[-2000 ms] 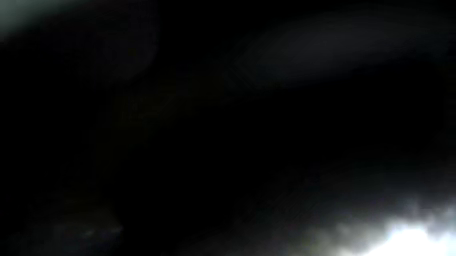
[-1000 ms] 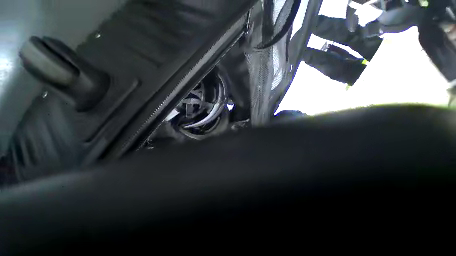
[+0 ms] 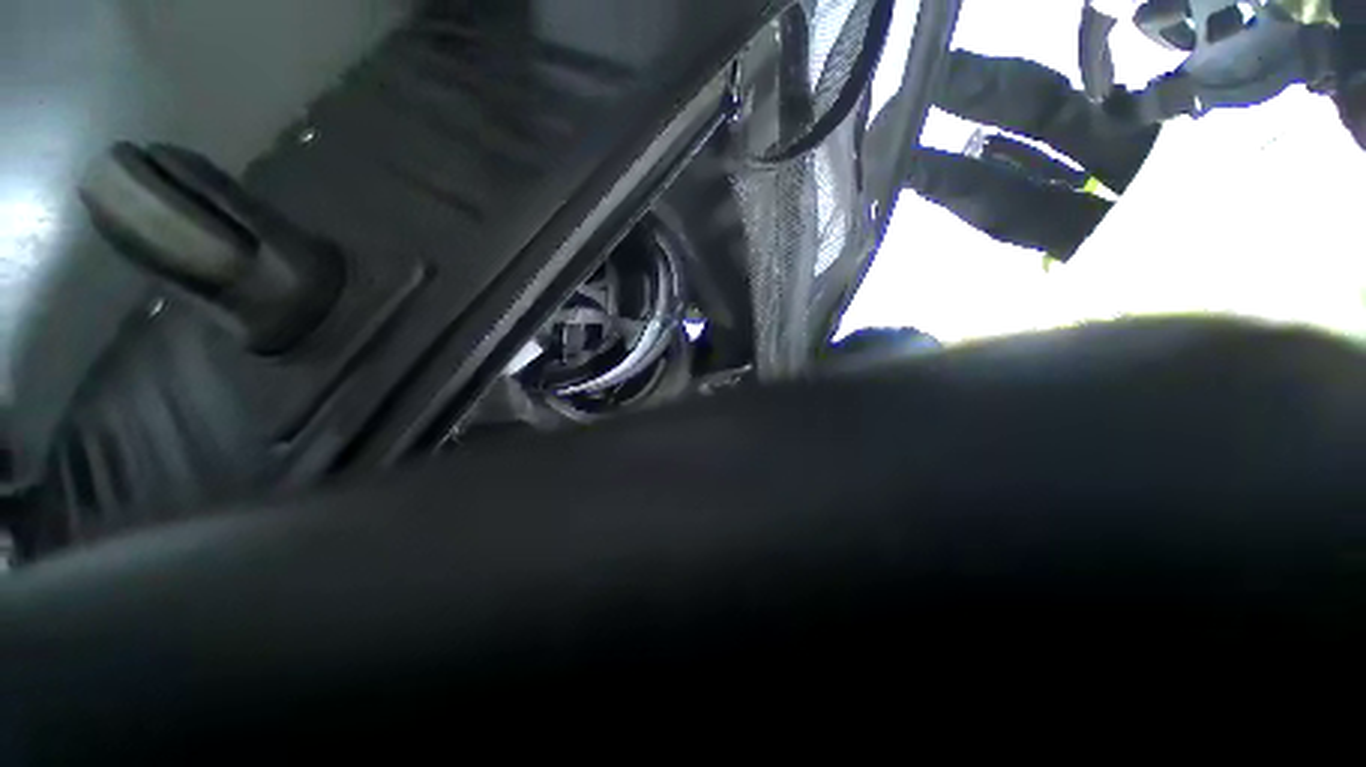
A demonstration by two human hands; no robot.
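Observation:
A black wheeled case lies open and tilted across the upper left. A caster wheel stands out from its side. A zipper runs along the opening. Inside are jumbled black and silvery rounded packed devices, partly hidden. The case lid, with greyish mesh lining, stands beside the opening. A wide, blurred black shape covers the whole lower part of the view; I cannot tell what it is. Neither of my hands shows.
Glossy grey floor shows at the far left. At the upper right, people in dark clothing show in part against an overexposed white background.
Two seconds ago the view was almost wholly dark; the case shows since one second ago. Since then the case has shifted slightly right and down in view, and the people at upper right have moved.

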